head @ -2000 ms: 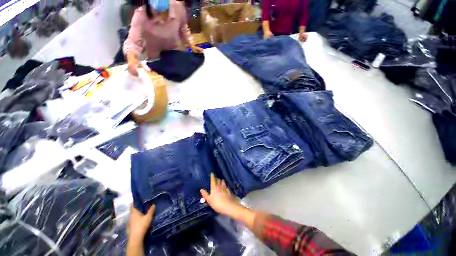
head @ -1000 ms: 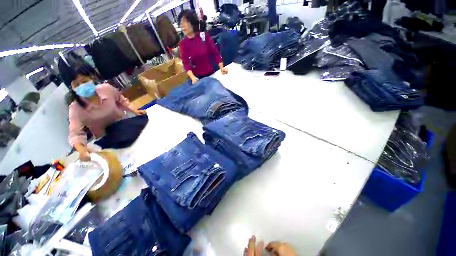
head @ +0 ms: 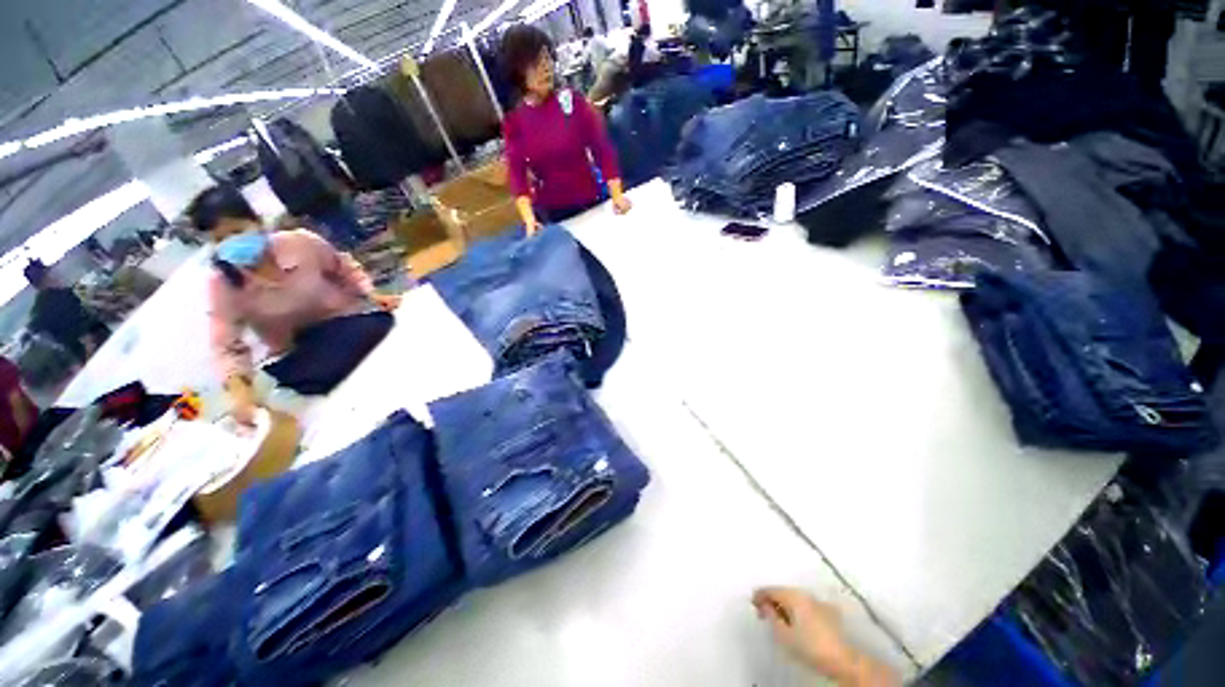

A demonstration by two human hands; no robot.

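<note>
My right hand (head: 806, 633) is at the bottom right of centre over the white table (head: 726, 537), fingers loosely bent with a small gap, no object seen in it. My left hand is out of the picture. Folded blue jeans stand in stacks at the left: one stack (head: 336, 537) with its waistband towards me, another (head: 537, 463) touching it on the right, and part of a further one (head: 182, 638) at the lower left edge. Unfolded jeans (head: 517, 289) lie behind them, waistband towards me.
A person in pink (head: 289, 289) stands at the far left by a tan tape roll (head: 255, 470) and dark cloth (head: 329, 352). A person in dark red (head: 558, 148) stands at the far edge. Phone (head: 744, 231), jeans pile (head: 766, 148), bagged garments (head: 961, 222) and folded jeans (head: 1081, 360) lie right.
The view has swung right and up from the stacks. Both hands were on the nearest stack; they left it, and now only one shows, lower right. The dark-red-clad person's hands remain near the unfolded jeans.
</note>
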